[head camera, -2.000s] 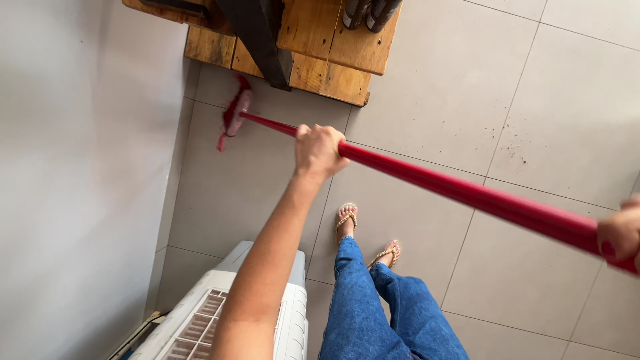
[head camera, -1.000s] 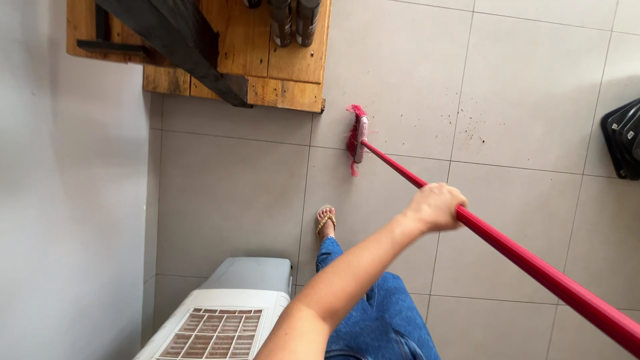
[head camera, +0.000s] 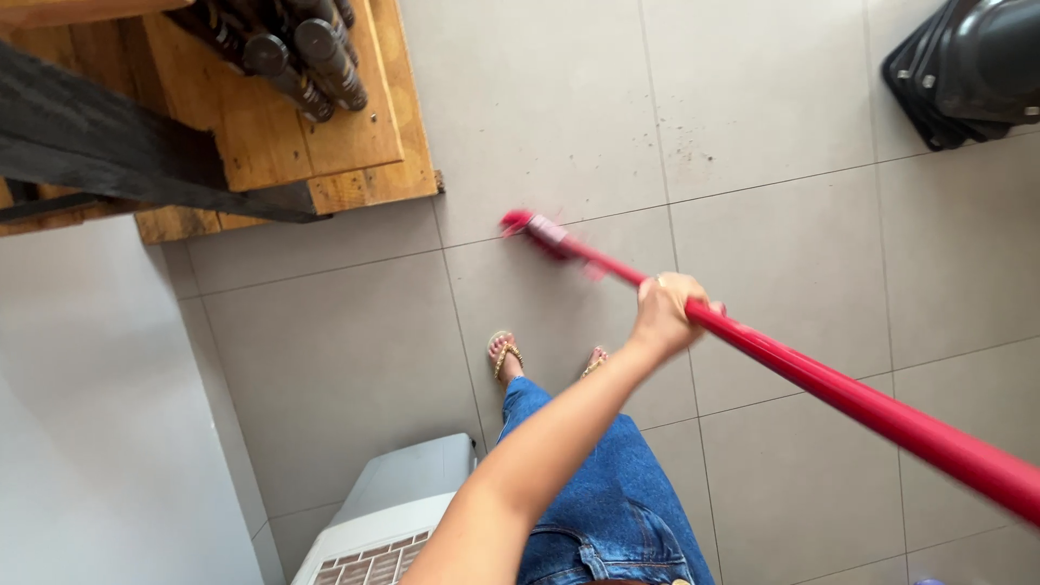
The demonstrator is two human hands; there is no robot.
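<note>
My left hand [head camera: 670, 313] is closed around the red handle [head camera: 837, 378] of a broom, partway along it. The handle runs from the broom head out past the right edge of the view. At its far end the broom head [head camera: 548, 234], with red bristles and a pale block, is on the tiled floor in front of my sandalled feet; it is blurred. Dark specks of debris [head camera: 691, 150] lie on the floor beyond the head, to its right. My right hand is out of view, and so is the handle's near end.
A wooden platform [head camera: 349, 166] with dark bottles [head camera: 329, 61] and a black beam [head camera: 106, 138] stands at the upper left. A grey-white appliance with a grille [head camera: 378, 561] is at the lower left, near the pale wall [head camera: 97, 390]. Black stacked bases [head camera: 934, 77] stand at the upper right.
The broom head has moved away from beside the wooden platform, rightward across the floor, with my left hand still on the handle. My right hand, at the right edge two seconds ago, has left the view.
</note>
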